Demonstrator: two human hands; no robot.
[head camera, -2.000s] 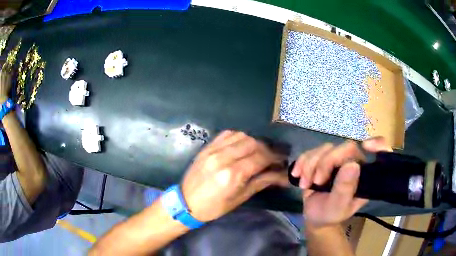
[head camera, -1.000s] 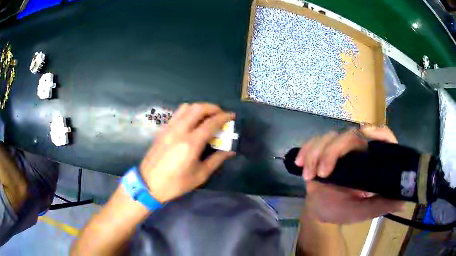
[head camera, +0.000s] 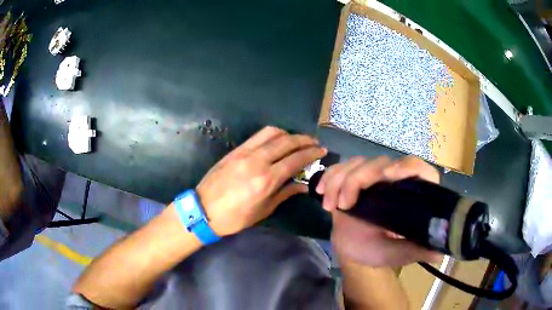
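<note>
My left hand (head camera: 260, 175), with a blue wristband, holds a small white plastic housing (head camera: 310, 172) against the dark bench; the hand hides most of the housing. My right hand (head camera: 369, 206) grips a thick black electric screwdriver (head camera: 405, 212) with a pale ring near its rear. The tool lies nearly level and its front end is at the housing. The bit cannot be seen. A loose cluster of tiny dark screws (head camera: 213, 129) lies on the bench beyond my left hand.
Three white housings (head camera: 81, 134) stand at the left. A cardboard tray (head camera: 469, 130) of blue-white pieces lies at the upper right, beside a clear plastic bag (head camera: 486, 124). Brassy parts (head camera: 13, 48) and a neighbour's arm are at the far left. A black cord (head camera: 460, 281) hangs below the tool.
The screwdriver's front end and the housing, apart one second ago, are now together. The bit no longer shows. The housing near the top left, seen two seconds ago, is out of view.
</note>
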